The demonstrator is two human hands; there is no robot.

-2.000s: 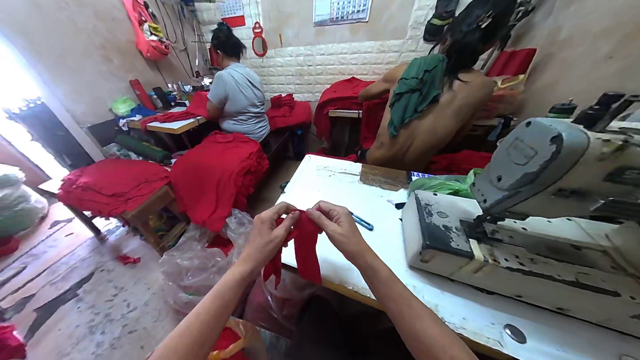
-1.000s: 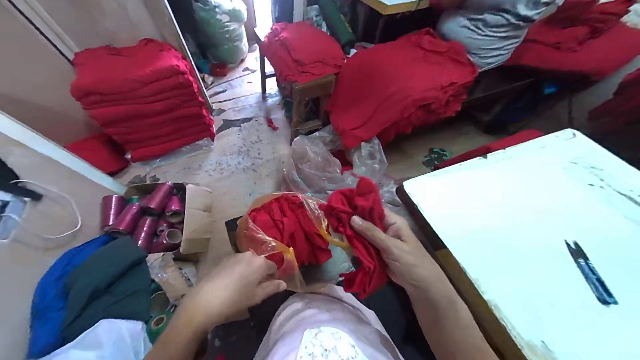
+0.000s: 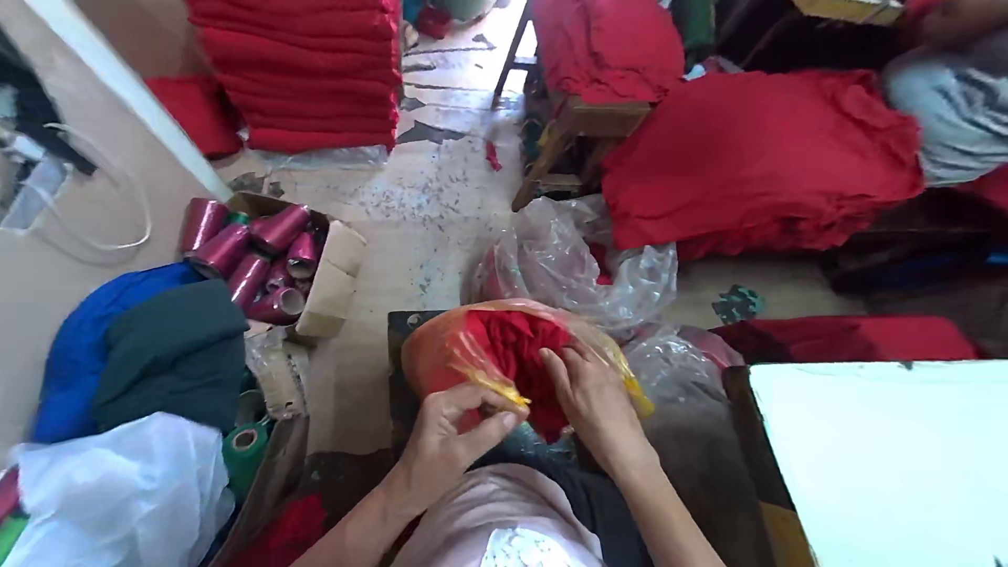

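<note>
A clear plastic bag with a yellow edge (image 3: 429, 342) stands open in front of my lap, with red fabric pieces (image 3: 512, 339) bunched inside. My left hand (image 3: 457, 433) pinches the yellow edge of the bag between thumb and fingers at its near side. My right hand (image 3: 594, 394) is at the bag's right side, its fingers over the red fabric in the mouth; whether it grips any fabric cannot be told. Some red fabric hangs down between the two hands.
The white tabletop (image 3: 882, 449) is at right. A carton of magenta thread cones (image 3: 335, 276) and folded dark cloth (image 3: 173, 346) lie left. Beyond are a crumpled clear bag (image 3: 551, 252), a red fabric heap (image 3: 764, 157), a wooden stool (image 3: 606, 118), a stacked red pile (image 3: 307, 71) and a seated person (image 3: 957, 118).
The red piece my right hand held up beside the bag a second ago is no longer raised; that hand is now at the bag's mouth. The view has swung from the sewing table down to the bag.
</note>
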